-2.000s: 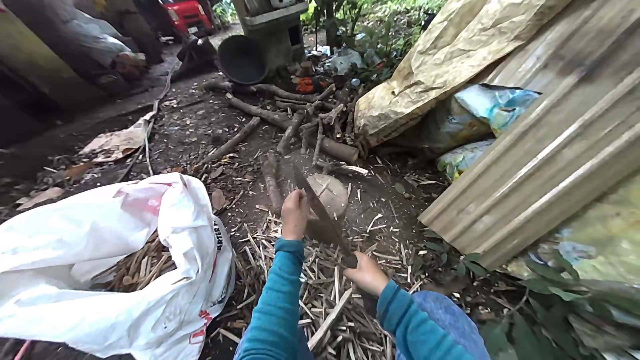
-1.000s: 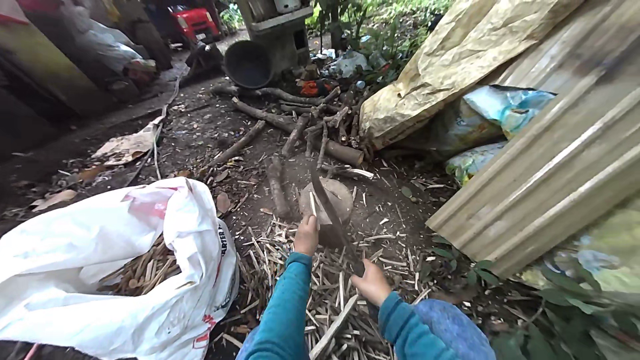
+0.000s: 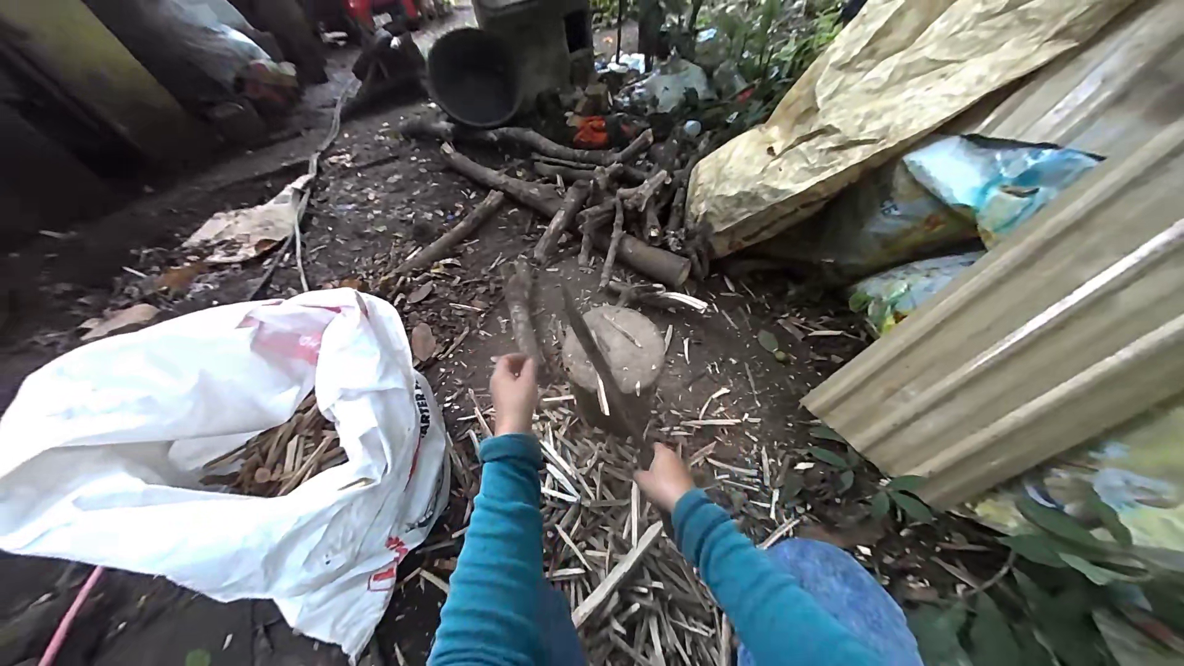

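Note:
My right hand (image 3: 664, 476) grips the handle of a machete (image 3: 603, 370), whose dark blade slants up and left across the near side of a round wooden chopping block (image 3: 618, 347). Left of the block, my left hand (image 3: 514, 390) is raised with its fingers curled; whether a thin piece is between them cannot be told. A short branch (image 3: 521, 310) lies just beyond that hand. Split wood sticks (image 3: 638, 573) cover the ground below the block and between my knees. More wood pieces (image 3: 282, 451) sit inside an open white woven sack (image 3: 185, 518) on the left.
Behind the block lies a pile of cut branches (image 3: 555, 199), with a dark round bucket (image 3: 474, 78) beyond it. Corrugated sheets (image 3: 1017, 333) lean at the right beside a tan tarp (image 3: 860, 102) and filled plastic bags (image 3: 1004, 185). Leafy plants (image 3: 1064, 555) grow at the lower right.
The light stick that stood in my left hand a second ago no longer shows there. That hand has moved left, away from the block. The machete stays in my right hand.

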